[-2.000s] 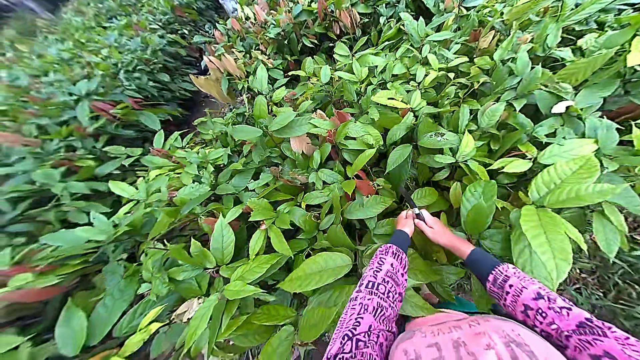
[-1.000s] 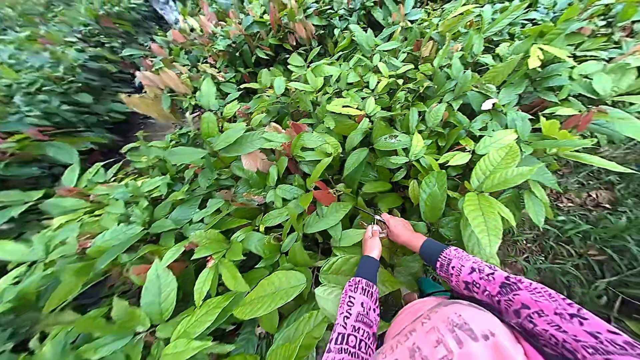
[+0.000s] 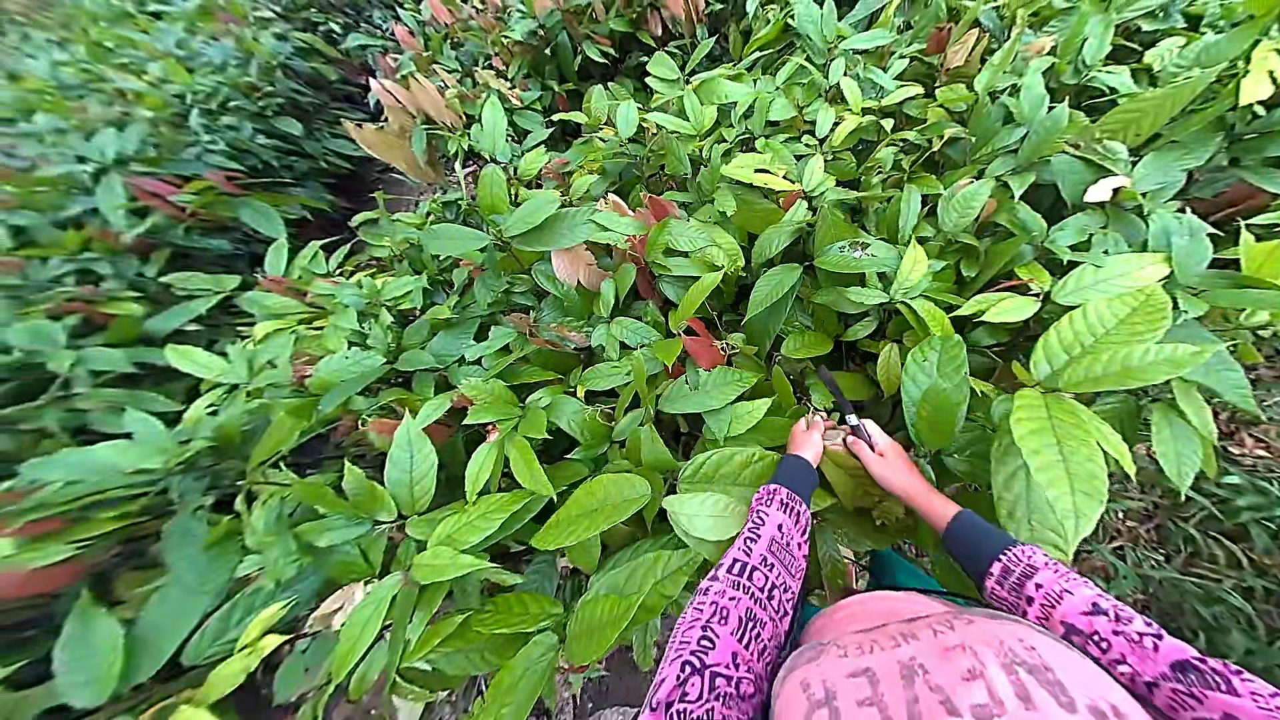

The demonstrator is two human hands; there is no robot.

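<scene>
My right hand (image 3: 882, 458) is closed around the handle of a small dark-bladed knife (image 3: 838, 395), whose blade points up and left among the leaves. Just left of it, my left hand (image 3: 808, 438) has its fingertips pinched together near a small pale piece of plant, too small to tell exactly. The two hands nearly meet above the green leafy seedlings (image 3: 730, 470). Broad green leaves (image 3: 935, 390) stand to the right of the knife, and a red leaf (image 3: 703, 345) lies up and left of it.
Dense leafy plants surround both hands. A dark gap (image 3: 385, 190) separates this bed from blurred plants (image 3: 130, 250) at the left. Large light-green leaves (image 3: 1065, 450) spread at the right, beside grassy ground (image 3: 1180, 570). Dry brown leaves (image 3: 400, 135) stick up at the upper left.
The knife blade, hardly visible between the hands one second ago, now stands out above my right hand. Both hands remain close together among the same plants.
</scene>
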